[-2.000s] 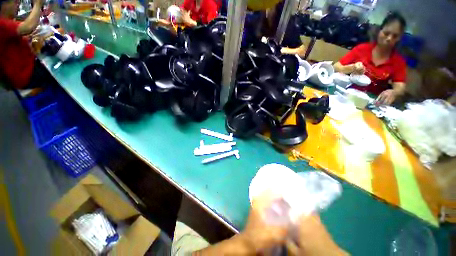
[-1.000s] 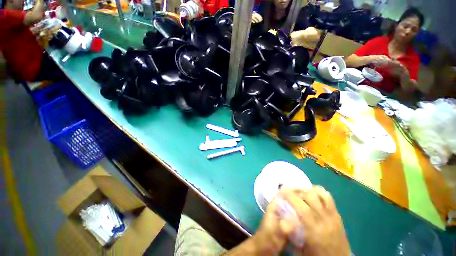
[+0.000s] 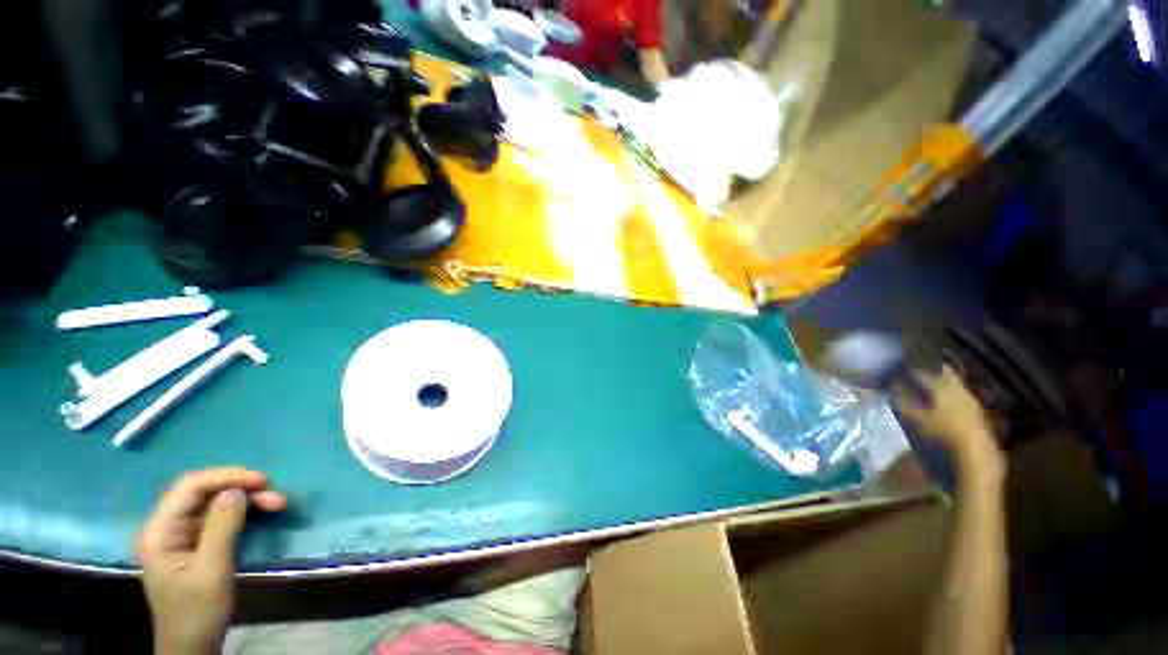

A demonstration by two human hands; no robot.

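A round white housing (image 3: 430, 390) sits on the green bench in front of me, face up with a dark centre hole. Several white arm pieces (image 3: 144, 371) lie left of it. My left hand (image 3: 199, 544) is at the bench's front edge, left of the housing, fingers curled and thumb near the index finger; whether it pinches something small cannot be told. My right hand (image 3: 950, 416) reaches past the bench's right end, blurred, fingers apart. A blurred pale thing (image 3: 865, 353) is just beyond its fingertips. A clear bag (image 3: 769, 403) with white arms lies between housing and right hand.
Glossy black housings (image 3: 243, 128) are heaped at back left. An orange sheet (image 3: 564, 211) crosses the bench, with white parts and a white bag (image 3: 724, 128) beyond. A large carton (image 3: 852, 115) stands at back right, an open carton (image 3: 666, 595) at the front edge. A red-sleeved person is across.
The view has swung right and down. My hands, together over the housing before, are now far apart; the right has moved far right. The housing is uncovered.
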